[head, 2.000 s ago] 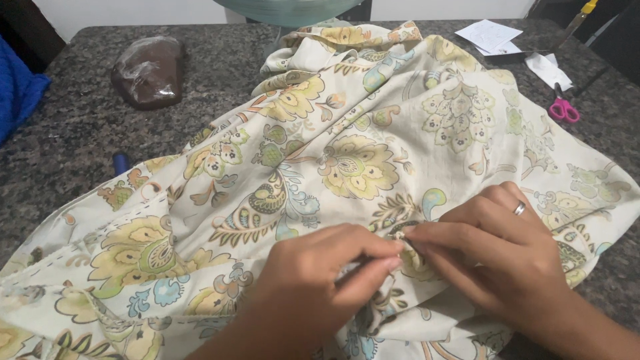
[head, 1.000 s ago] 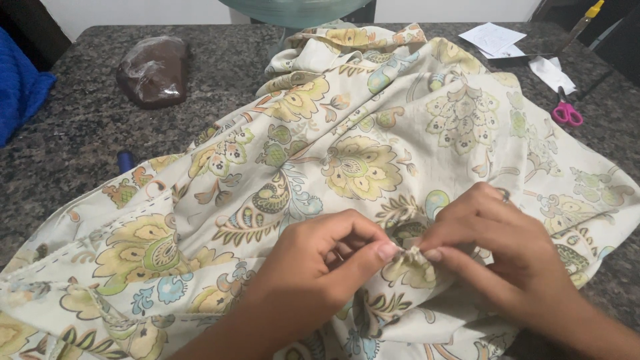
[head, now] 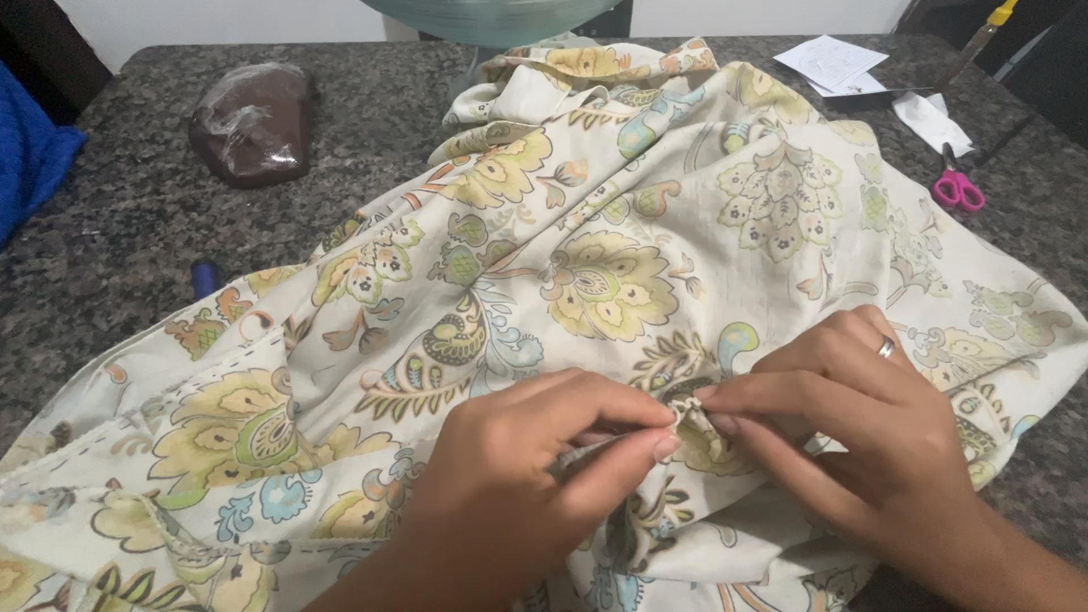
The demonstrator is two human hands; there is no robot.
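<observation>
A large cream fabric with a floral print (head: 612, 285) lies in folds before me, with lines of dark running stitches near its left and lower edges. My left hand (head: 552, 459) pinches a gathered edge of it between thumb and index finger. Close beside, my right hand (head: 841, 425), with a ring on one finger, pinches the same bunched edge. The fingertips of both hands almost meet there. Whether a needle or thread is between them cannot be told. A spool of blue thread (head: 205, 279) stands by the fabric's left edge.
On the dark granite table (head: 127, 195) rests a brown object in clear plastic wrap (head: 253, 127). Pink-handled scissors (head: 958, 189), a crumpled white paper (head: 932, 121) and white sheets (head: 831, 64) lie at the right. A blue cloth (head: 30, 140) is at the far left, a greenish round object (head: 493, 19) at the back.
Both hands stay at the gathered edge, with small shifts of the fingers. The bunched bit between them showed more fully one second ago.
</observation>
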